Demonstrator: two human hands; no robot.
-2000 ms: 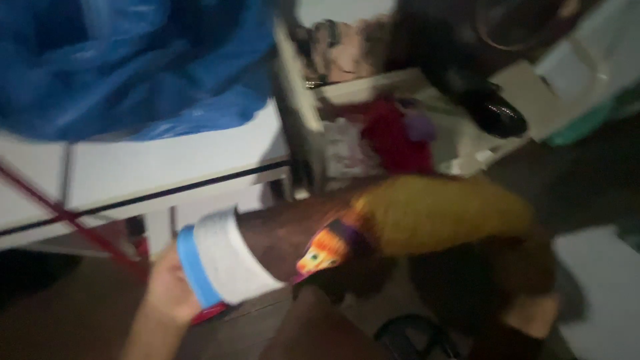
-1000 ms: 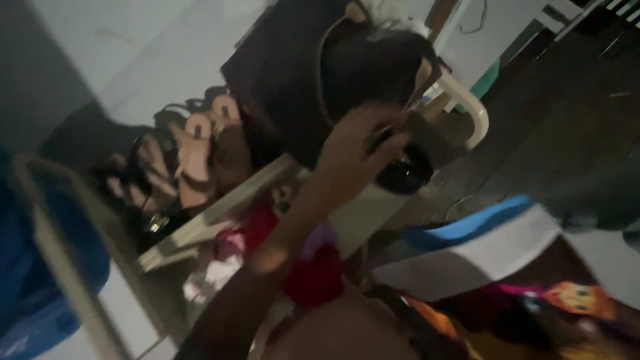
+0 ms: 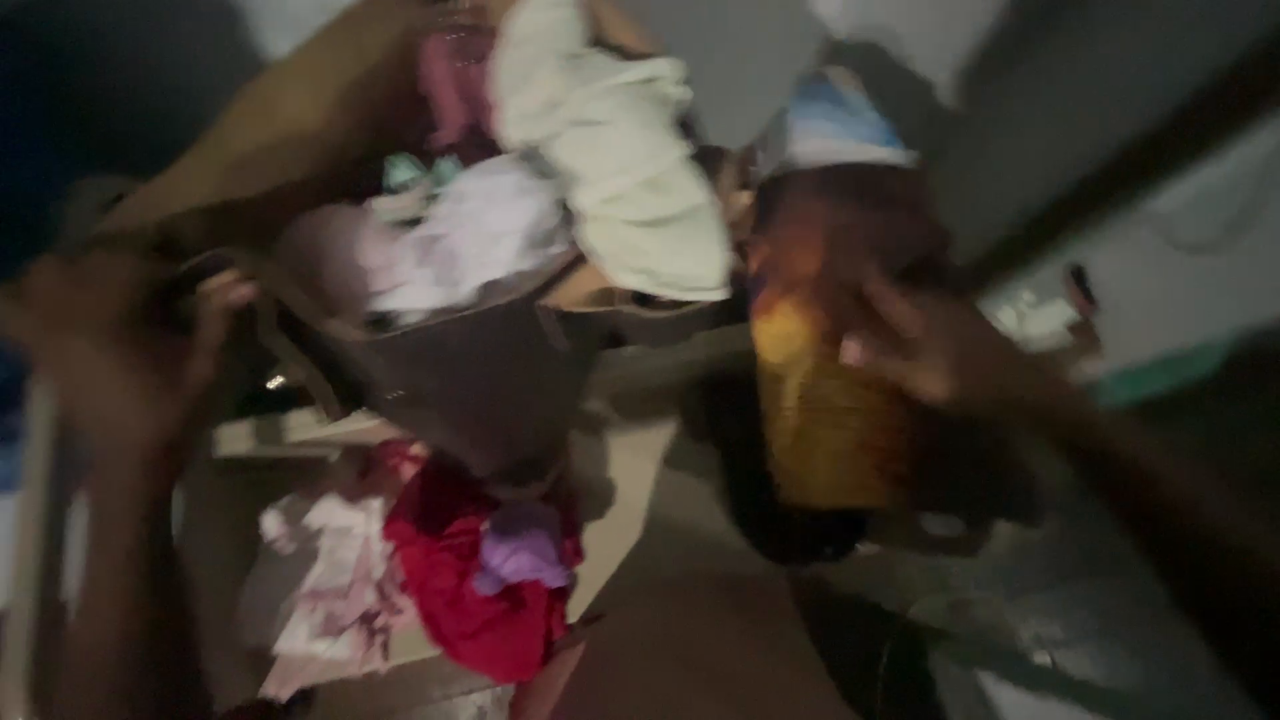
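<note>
Blur softens the whole head view. On the left, my left hand [image 3: 130, 330] grips the edge of a dark bag [image 3: 480, 380] whose top gapes open. Clothes fill that bag, among them a cream cloth [image 3: 630, 170], a whitish cloth [image 3: 480, 235] and a pink cloth [image 3: 457, 80]. Toward the right, my right hand [image 3: 930, 345] holds a yellow and dark printed cloth item [image 3: 840, 390] with a blue and white band [image 3: 840, 120] at its upper end. The item hangs upright beside the bag; what it is exactly, I cannot tell.
Below the bag, a red cloth [image 3: 470, 600], a small purple cloth [image 3: 522, 548] and a pale pink garment [image 3: 345, 580] lie on a cream shelf or rack [image 3: 630, 500]. A pale upright post [image 3: 30, 560] stands at the far left. Something dark lies beneath the printed item.
The dark bag, upright behind my reaching hand a second ago, now gapes toward me with clothes showing. The printed item has come upright at the right in my right hand. The view has shifted strongly.
</note>
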